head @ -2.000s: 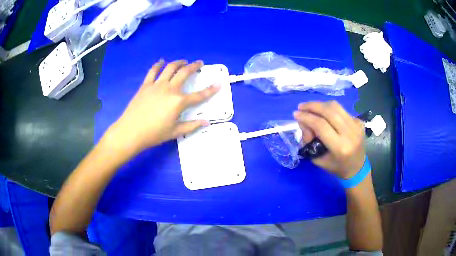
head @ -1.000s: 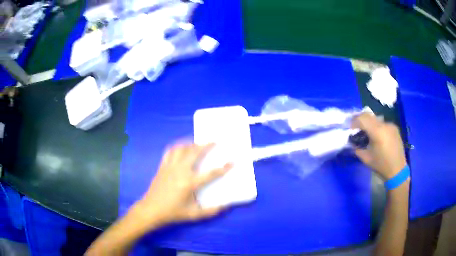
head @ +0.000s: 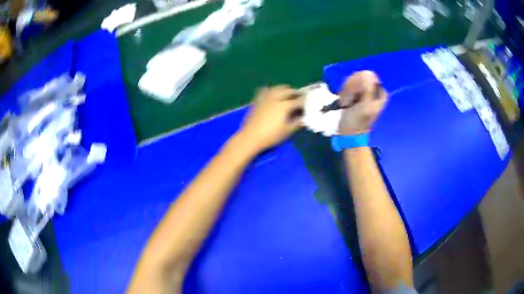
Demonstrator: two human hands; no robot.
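Note:
The picture is blurred. My left hand [head: 273,115] is at the left side of a crumpled white clump [head: 322,113], with something dark at its fingertips; whether it holds anything cannot be told. My right hand [head: 363,100], with a blue wristband, is at the clump's right side. It is closed on a dark hand tool [head: 339,105], whose narrow end points left over the clump. The tool's handle is mostly hidden in the fist.
A blue mat [head: 253,229] lies below my arms, another blue sheet [head: 442,155] with pale parts [head: 451,77] at right. A white housing [head: 172,70] with a bagged cord lies on the green conveyor [head: 264,51]. Bagged units [head: 49,149] lie at left.
The view has turned right and forward. The two white housings and bagged cords no longer lie on the mat before me. My left hand has left them, and both hands are now at the white clump.

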